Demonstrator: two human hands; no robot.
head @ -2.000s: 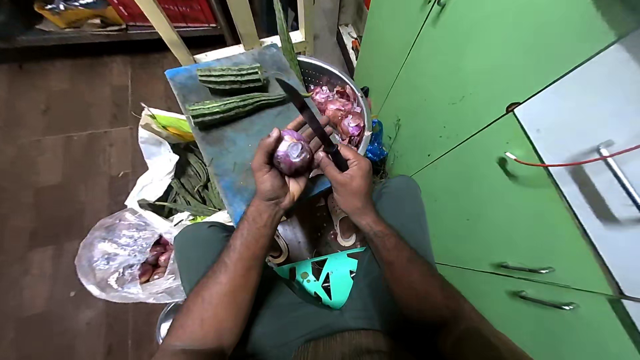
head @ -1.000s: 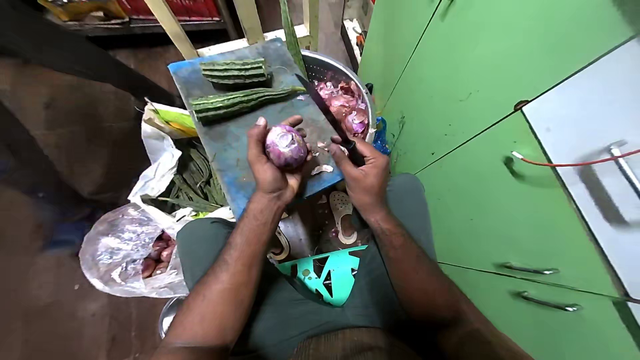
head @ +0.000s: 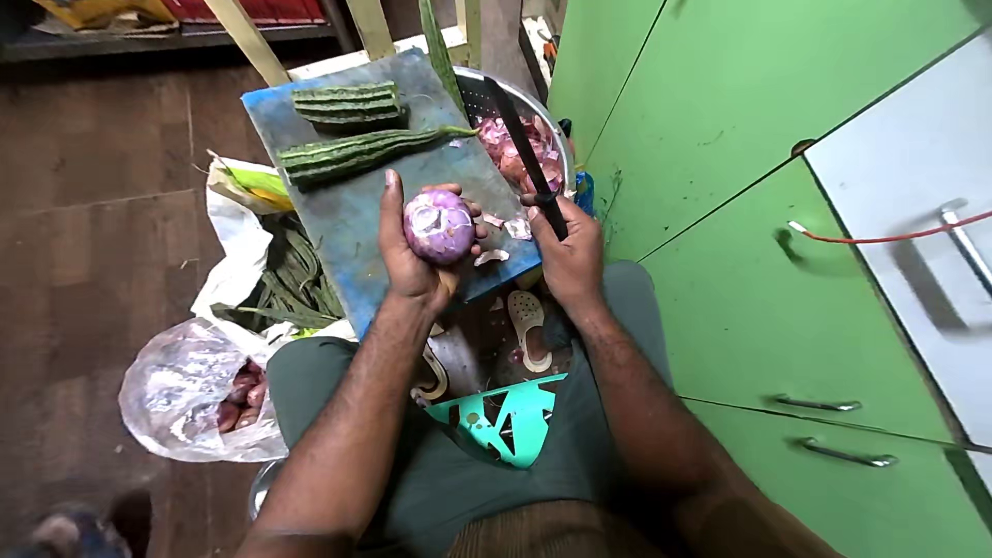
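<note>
Cupped in my left hand (head: 418, 256) is a purple onion (head: 439, 226), its pale cut end facing up. My right hand (head: 572, 252) grips the handle of a black-bladed knife (head: 521, 139), its tip pointing up and slightly left, apart from the onion. Beneath both hands lies a worn blue cutting board (head: 349, 225). Two ridge gourd pieces, a short one (head: 346, 105) and a longer tapered one (head: 364, 153), rest on its upper part. Several bits of onion skin (head: 518, 228) lie near the board's right edge. Behind the knife, a perforated metal colander (head: 564, 147) holds onion peels (head: 515, 151).
Left of the board, a white bag (head: 232, 248) holds long green pods (head: 291, 271); below it a clear plastic bag (head: 167, 387) contains small red onions (head: 244, 399). Green cabinets (head: 744, 310) stand close on the right. A green plastic piece (head: 504, 426) sits between my legs. Another person's foot (head: 66, 535) shows bottom left.
My hands have moved apart; two seconds ago the knife hand was against the onion. Skin pieces now show on the board between them. A dark leg seen at left one second ago has mostly left view.
</note>
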